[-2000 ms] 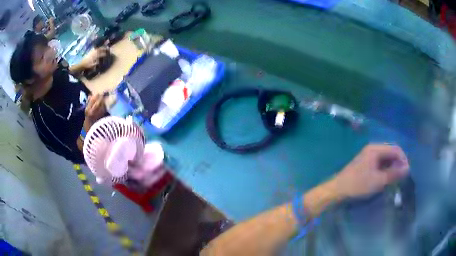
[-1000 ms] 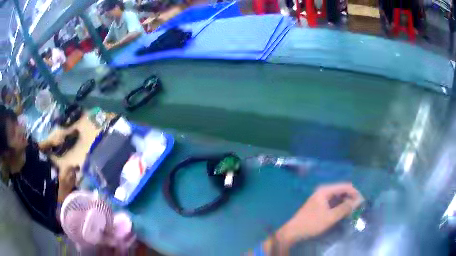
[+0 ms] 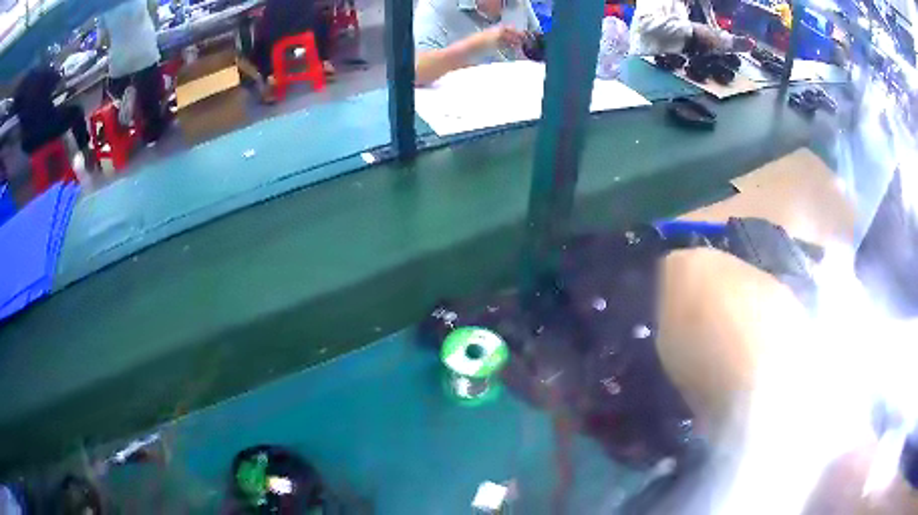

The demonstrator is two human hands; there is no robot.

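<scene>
A dark ear cup with a green circuit board (image 3: 254,477) lies at the bottom left, with a small white piece on it. A green reel of silvery wire (image 3: 471,386) stands upright on the teal mat. A heap of dark plates (image 3: 604,352) lies right of the reel, blurred. A small white piece (image 3: 490,496) lies at the bottom edge. My right hand (image 3: 707,327) is a blurred, partly glare-washed skin shape over the heap's right side; its fingers cannot be made out. My left hand is out of the picture.
A green post (image 3: 560,141) rises behind the heap. A green raised shelf (image 3: 302,241) runs across the back. A blue tray edge (image 3: 693,229) and a dark box (image 3: 770,249) are at the right, near brown cardboard (image 3: 795,191). People sit across the shelf. Glare covers the right.
The view has swung right. The neighbour, the fan and my left hand have left the picture. The circuit-board cup now shows at the bottom left; the reel, heap and right hand have come into view.
</scene>
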